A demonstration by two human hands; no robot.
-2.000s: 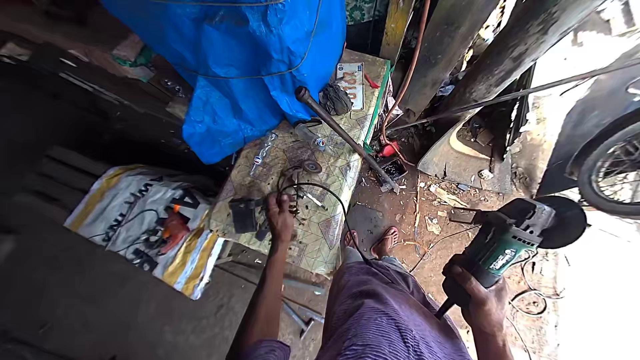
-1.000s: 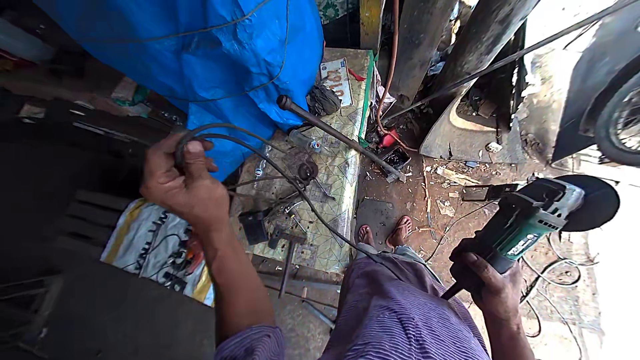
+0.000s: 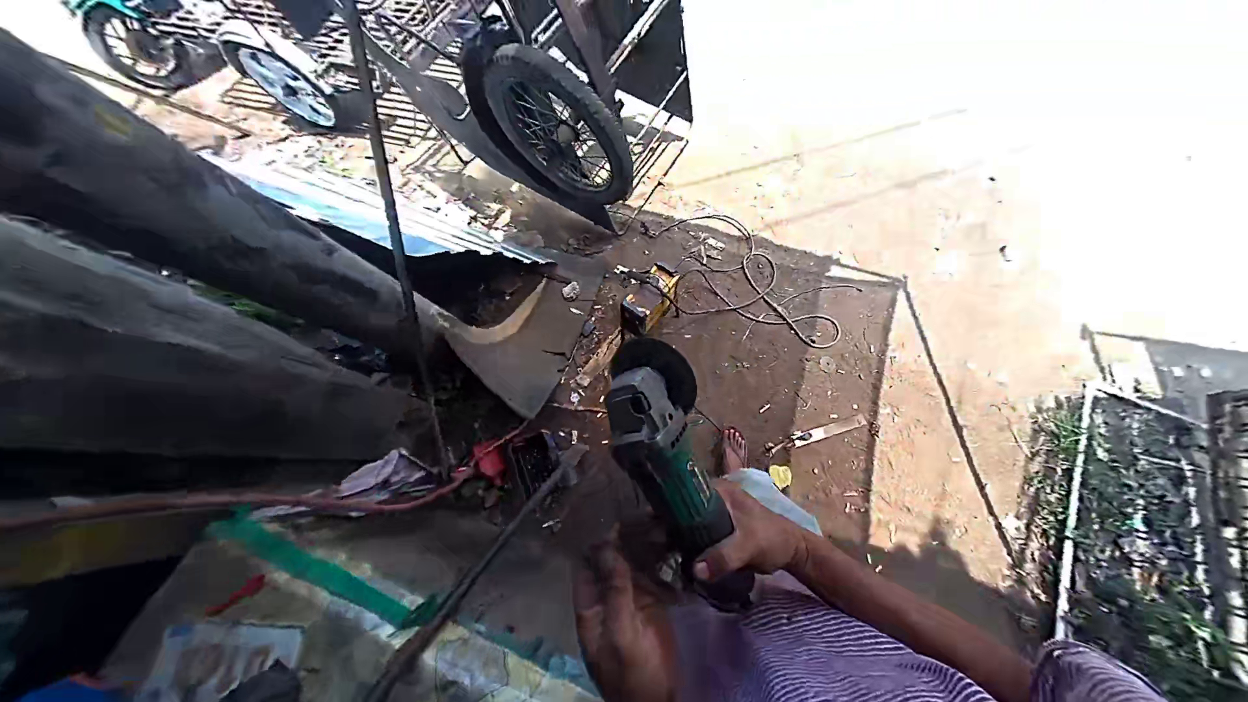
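My right hand point(image 3: 756, 536) grips a green and black angle grinder point(image 3: 682, 487) by the rear of its body. The grinder's dark disc point(image 3: 655, 374) points away from me. Just left of the grinder's rear end is my left hand point(image 3: 624, 624), blurred, fingers spread, with nothing clearly seen in it. A long metal bar point(image 3: 487, 565) lies across the table's green-taped edge point(image 3: 312, 570), to the left of my hands.
A yellow and black box point(image 3: 650, 297) with a looped cable point(image 3: 770, 292) rests on the dirt floor. A spoked wheel point(image 3: 559, 122) stands beyond. Thick posts point(image 3: 195, 214) and a red hose point(image 3: 244, 503) are at left. My bare foot point(image 3: 733, 450) shows ahead.
The view has swung far to the right. My left hand, which held up a loop of cable one second ago, is now close beside the grinder. The grinder stays in my right hand.
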